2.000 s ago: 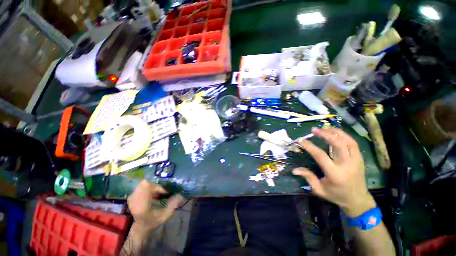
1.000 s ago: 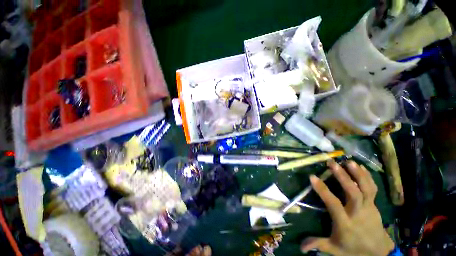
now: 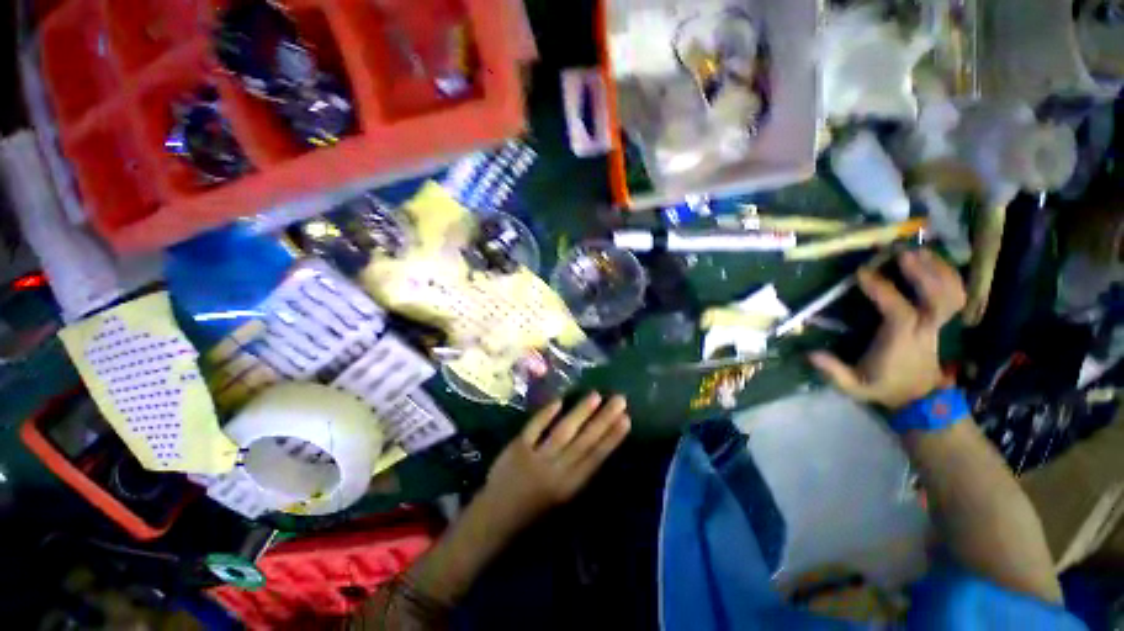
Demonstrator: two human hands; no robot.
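My right hand (image 3: 894, 341) is over the bench at right, thumb and fingers apart. Its fingertips are at the upper end of a slim pale tool (image 3: 816, 303); I cannot tell if they touch it. The tool's lower end lies by a white wipe (image 3: 742, 325). Small gold bits (image 3: 724, 385) lie just below the wipe. My left hand (image 3: 561, 454) is palm down near the bench's front edge, fingers extended, with nothing visible in it. Its fingertips are just below a yellow label sheet and clear bags (image 3: 524, 370). The picture is blurred.
An orange-red compartment tray (image 3: 296, 166) is at back left. White boxes (image 3: 616, 111) stand at back centre. A marker (image 3: 721, 240) and a clear round dish (image 3: 599, 284) lie before them. A tape roll (image 3: 351, 431) sits on label sheets at left. Blue cloth (image 3: 727, 542) is at the front.
The view has swung and moved closer to the bench. My left hand has come from the front edge towards the clear bags, its fingers now extended. My right hand stays by the slim tool.
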